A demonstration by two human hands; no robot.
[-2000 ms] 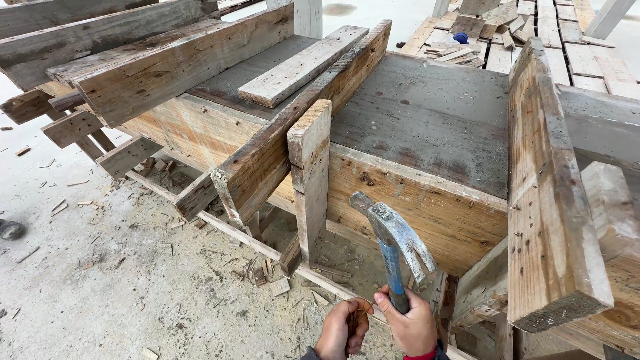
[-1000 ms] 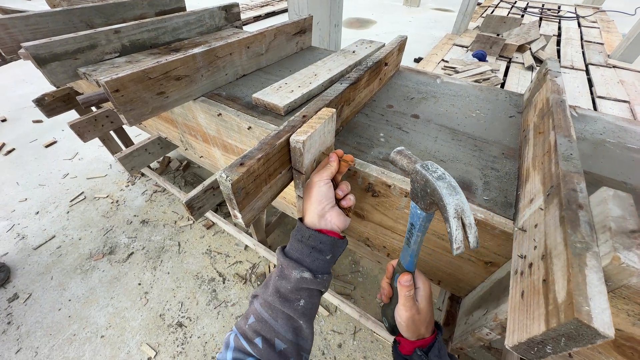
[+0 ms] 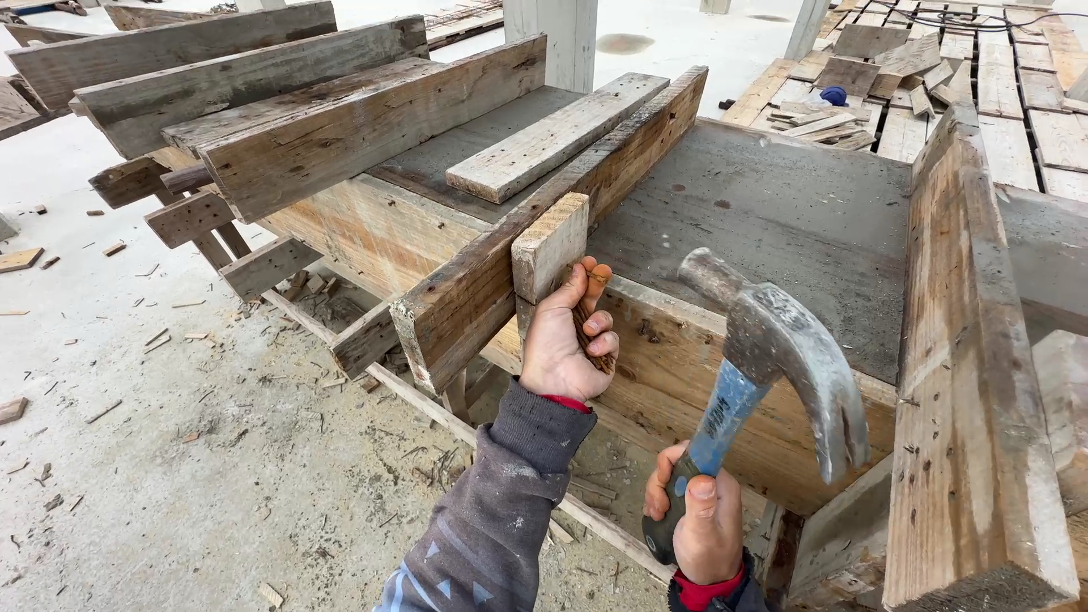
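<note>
My left hand (image 3: 568, 336) is closed around a bunch of rusty nails (image 3: 586, 327), with its knuckles against a short upright wooden board (image 3: 551, 246). That board stands against the side of a long plank set on edge (image 3: 544, 229). In my right hand (image 3: 701, 510) is the handle of a claw hammer (image 3: 761, 374), its striking face up and left, its claw pointing down and right. Behind the hammer lies the side board of the wooden formwork (image 3: 680, 357), below a dark panel (image 3: 782, 221).
At right rises another thick plank on edge (image 3: 969, 382). Several planks lie across the formwork at left, one flat board (image 3: 557, 136) among them. Wood scraps (image 3: 824, 123) are piled on slats at the back right. Splinters litter the concrete floor (image 3: 212, 459).
My left hand has risen from beside my right hand to the upright board, where it also was a second ago. The hammer has stayed in my right hand.
</note>
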